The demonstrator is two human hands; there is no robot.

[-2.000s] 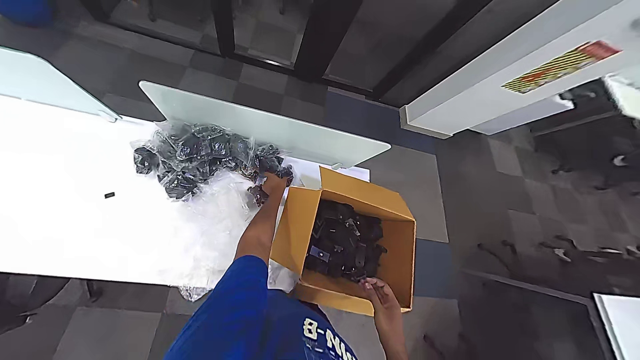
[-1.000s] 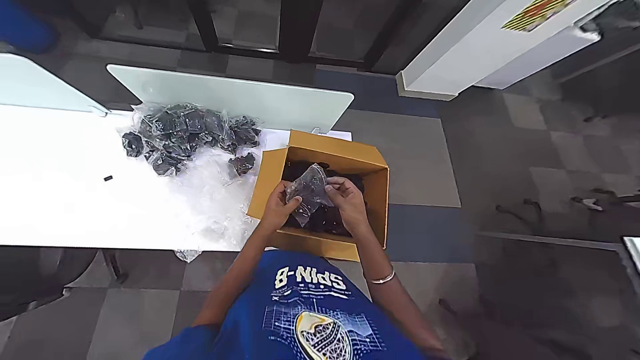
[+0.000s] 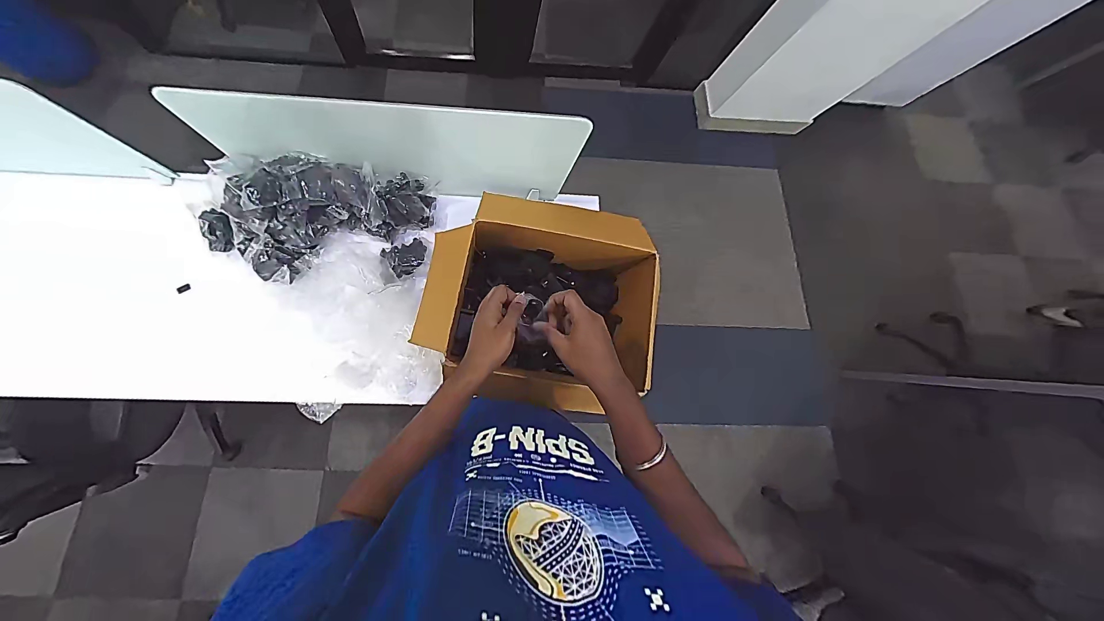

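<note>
My left hand (image 3: pixel 494 329) and my right hand (image 3: pixel 580 335) pinch a small clear plastic bag (image 3: pixel 532 312) between them, with a dark part in it. Both are over an open cardboard box (image 3: pixel 565 228), whose flaps are spread. Many black parts (image 3: pixel 595 285) lie inside the box, below my fingers. Left of the box, on the white table, is a pile of black parts in clear bags (image 3: pixel 302 203). One black part (image 3: pixel 404 257) lies by itself near the pile. Loose clear plastic bags (image 3: pixel 345 319) are heaped between the pile and the table's front edge.
A frosted divider panel (image 3: pixel 388 142) stands along the back of the white table (image 3: pixel 95 319). A tiny black piece (image 3: pixel 183 288) lies on the tabletop. A black chair (image 3: pixel 78 448) is at the near left, and a white pillar (image 3: pixel 768 69) stands at the back right.
My left hand has come from the pile to the box, where both hands now hold a bag. Since one second ago, the bag looks more bunched between my fingers.
</note>
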